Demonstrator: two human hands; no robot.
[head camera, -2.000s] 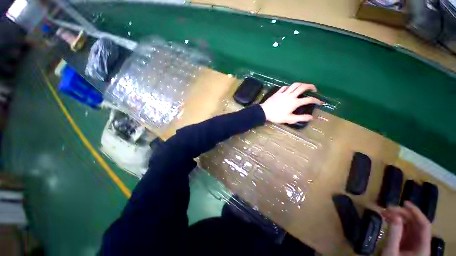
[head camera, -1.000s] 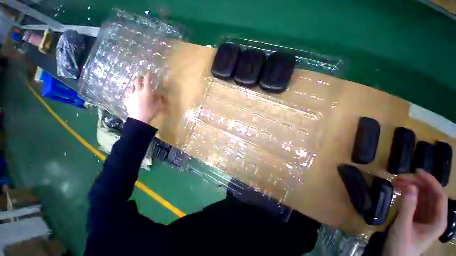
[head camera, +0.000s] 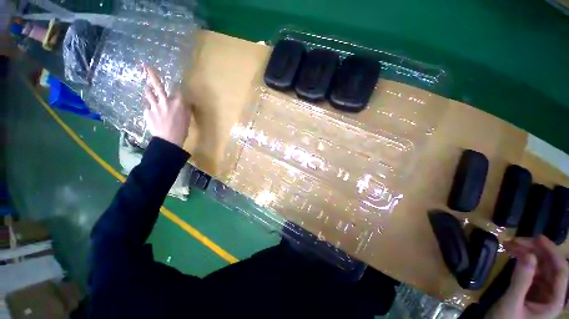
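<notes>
Three black cases (head camera: 319, 75) stand side by side in the far left part of a clear blister tray (head camera: 312, 134). My left hand (head camera: 167, 113) is at the near right side of the stacked clear trays (head camera: 128, 65), fingers spread, holding nothing visible. Loose black parts (head camera: 468, 180) lie right of the tray; two more lie lower, one leaning (head camera: 449, 240) and one glossy-faced (head camera: 481, 260). My right hand (head camera: 539, 280) hovers beside these parts at the lower right, fingers half bent, with nothing visible in it; its right side is cut off by the picture edge.
Brown cardboard (head camera: 218, 81) covers the bench. A green conveyor belt (head camera: 399, 25) runs beyond it. More black parts (head camera: 513, 196) lie at the right. A grey plastic bag (head camera: 80, 50) and a blue stool (head camera: 68, 103) are at the left. Clear plastic (head camera: 430, 305) shows at the bench's near edge.
My left hand has left the black cases and moved left to the tray stack, where it has shifted slightly. My right hand stays by the loose parts. The view has shifted.
</notes>
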